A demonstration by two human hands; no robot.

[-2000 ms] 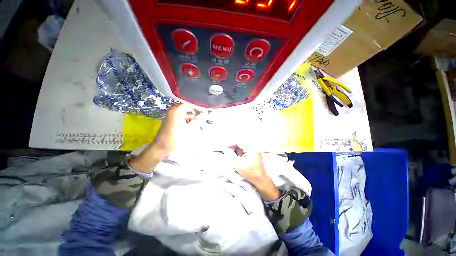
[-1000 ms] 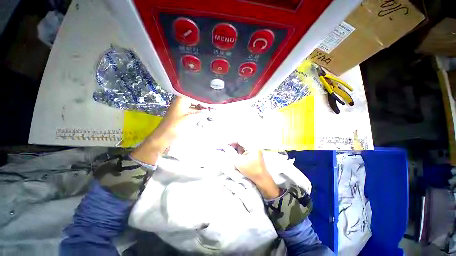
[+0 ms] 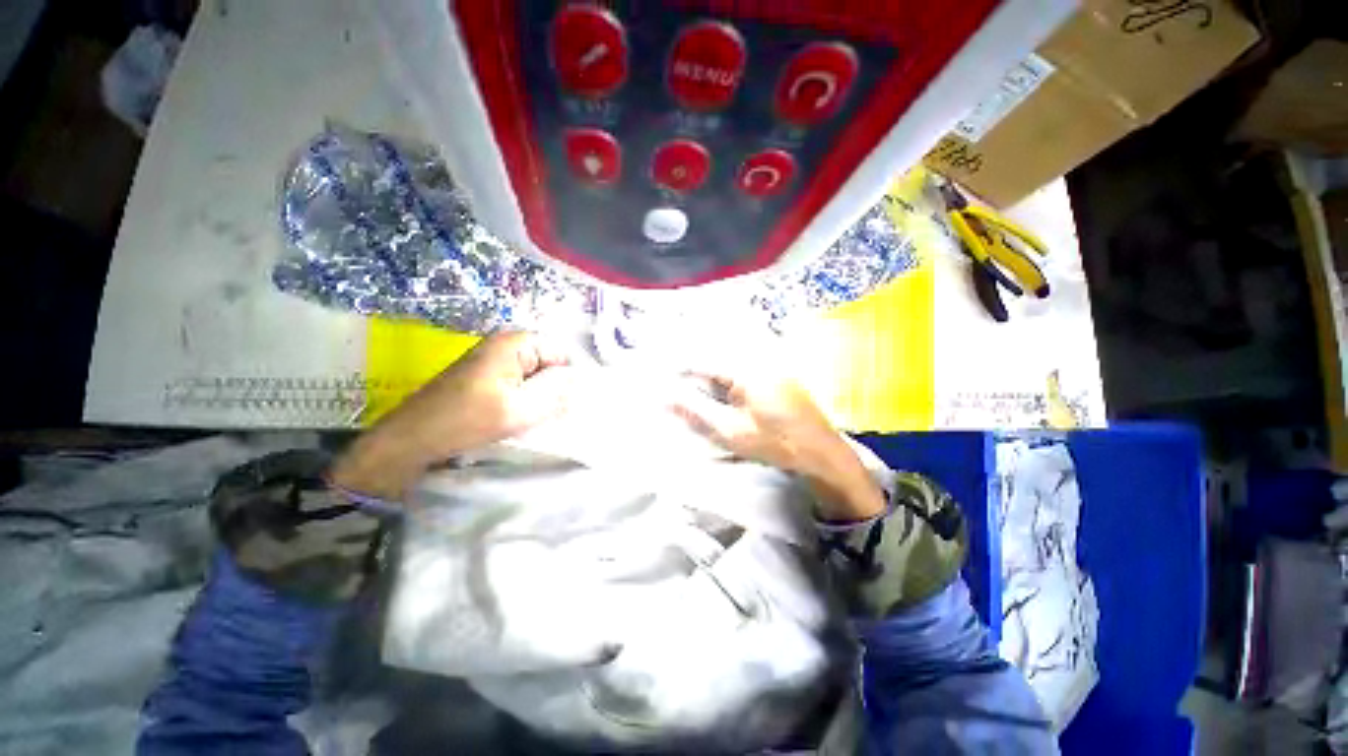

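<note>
A pale grey-white garment (image 3: 591, 591) lies across the lap, its upper edge on the table's front under glaring lamp light. My left hand (image 3: 481, 392) is on the left of the garment's upper edge, fingertips bent together on the cloth. My right hand (image 3: 769, 428) is on its right, thumb and fingers on the cloth. Both hands are just below the red-fronted head of the snap-setting machine (image 3: 665, 177). Glare washes out the fingertips and the cloth between them; small dark metal parts show faintly under the head, and I cannot make out the dies clearly.
A heap of glittering snap parts (image 3: 392, 236) lies left of the head, a smaller heap (image 3: 850, 266) right. Open yellow-black pliers (image 3: 994, 251) and a cardboard box (image 3: 1109, 96) are at right. A blue crate (image 3: 1146, 576) holds pale cloth; another garment pile (image 3: 133, 576) is at lower left.
My left hand has moved down from under the machine head to the garment's edge. My right hand has moved up and slightly right. The cloth has shifted with them, and the view has tilted slightly.
</note>
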